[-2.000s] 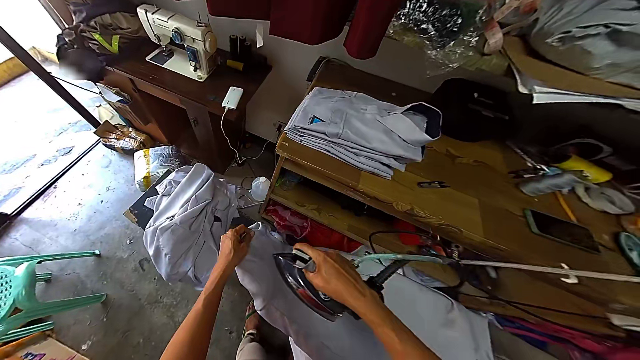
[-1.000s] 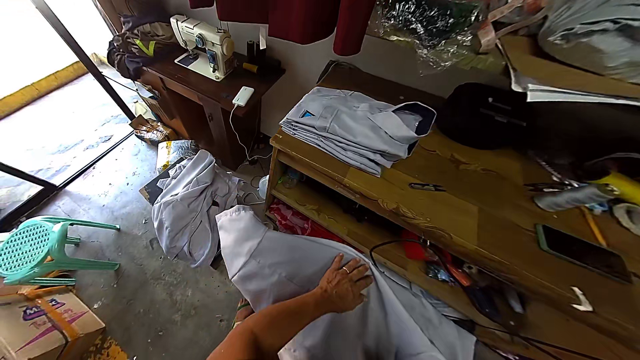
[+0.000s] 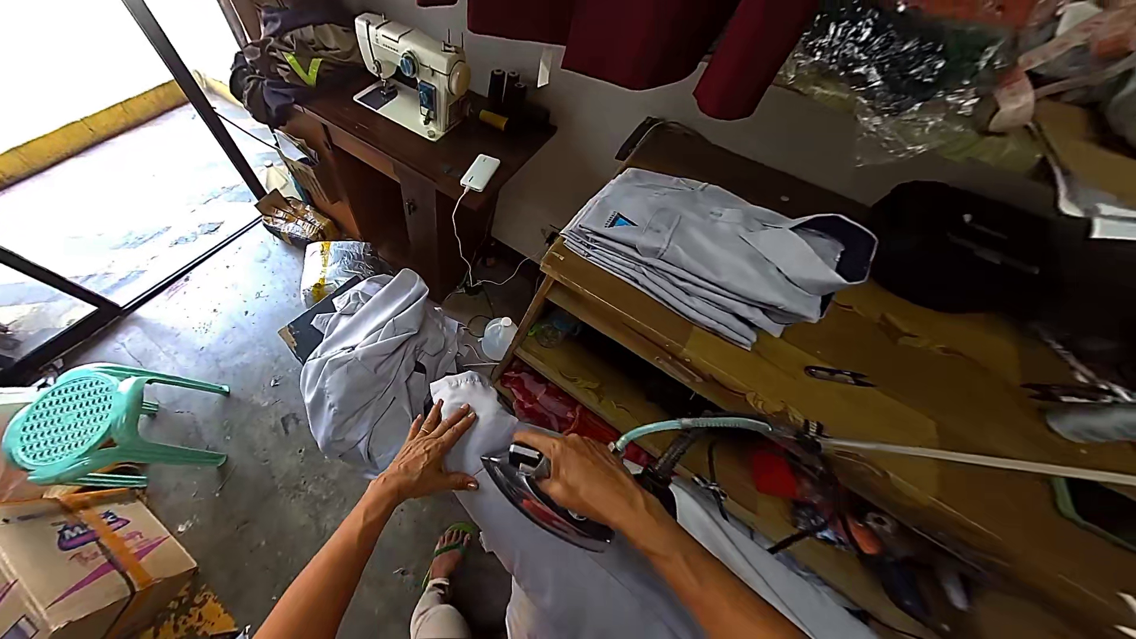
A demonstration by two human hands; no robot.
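Observation:
My right hand (image 3: pixel 590 479) grips the handle of a steam iron (image 3: pixel 541 506), whose soleplate rests on a light grey garment (image 3: pixel 568 572). A pale green hose and dark cord run from the iron's rear to the right. My left hand (image 3: pixel 432 455), fingers spread, presses flat on the garment's far end, left of the iron's tip. Past that end hangs a heap of light grey cloth (image 3: pixel 373 355). A stack of folded grey shirts (image 3: pixel 701 248) with dark inner collars lies on the wooden table at the right.
The wooden table (image 3: pixel 896 417) holds thread snips (image 3: pixel 839 375), a black cap (image 3: pixel 963 244) and a phone (image 3: pixel 1100 510). A sewing machine (image 3: pixel 417 75) stands on a dark desk at the back. A green plastic stool (image 3: pixel 75 422) and a cardboard box (image 3: pixel 89 559) are at the left.
One second ago a single hand lay flat on the garment and no iron showed. Now the iron is on the cloth in my right hand, and my left hand presses the garment's far end.

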